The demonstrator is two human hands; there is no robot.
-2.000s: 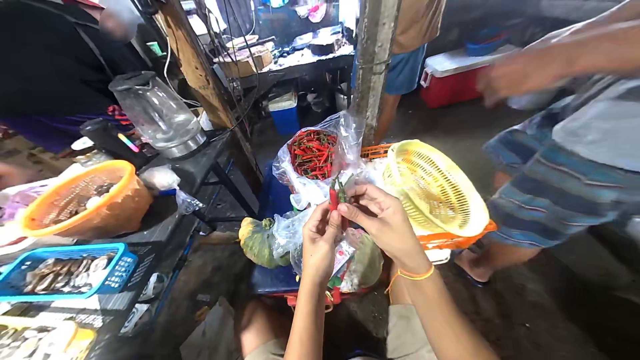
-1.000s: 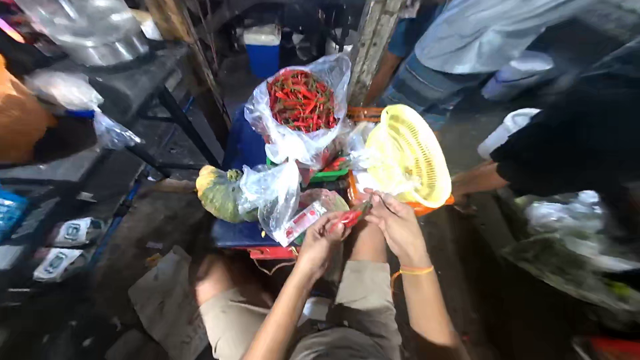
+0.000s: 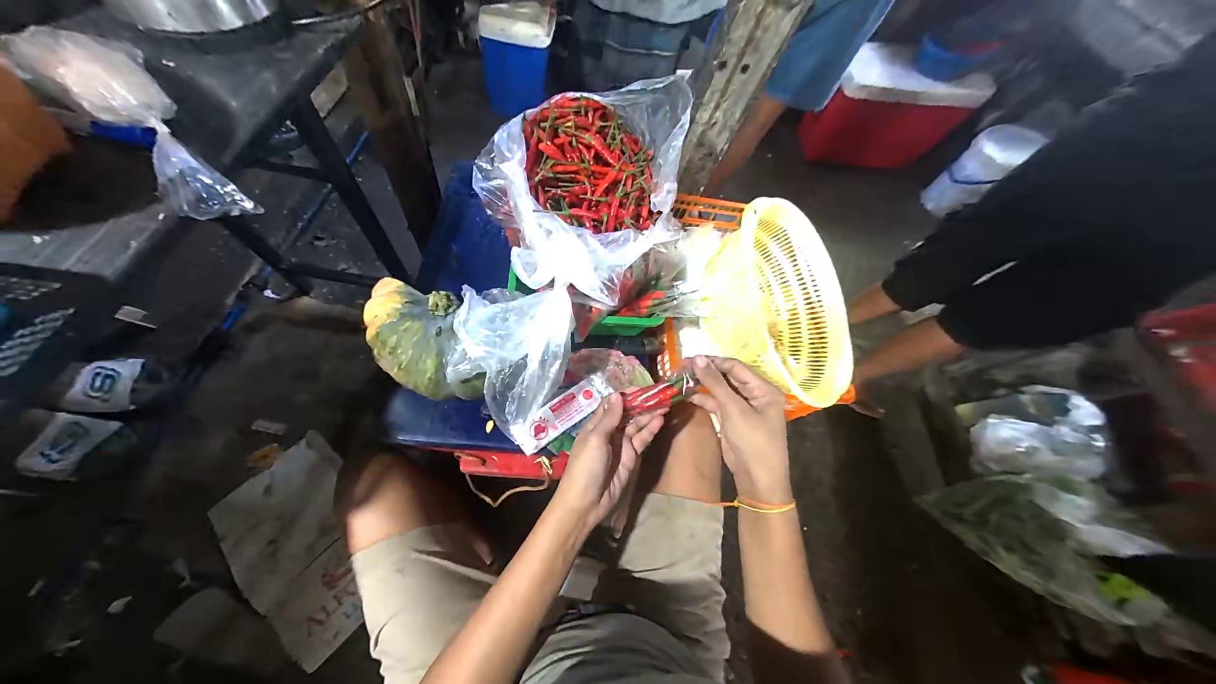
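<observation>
Between my two hands is a small bunch of red chilies, which looks to be in clear plastic. My left hand holds its lower left end; the fingers of my right hand pinch the stem end. Just left of the bunch lies a white box with red print. Beyond my hands, a clear plastic bag full of red chilies stands open above a green basket. A yellow plastic colander leans at the right, over an orange basket.
A green and yellow pumpkin and a clear plastic bag rest on a blue surface. A wooden post rises behind. A dark table is at the left. A person in black reaches down at the right.
The view has tilted down and moved about. My hands have gone from holding chilies upright to holding a bunch lying sideways. A person in black has come into view at the right.
</observation>
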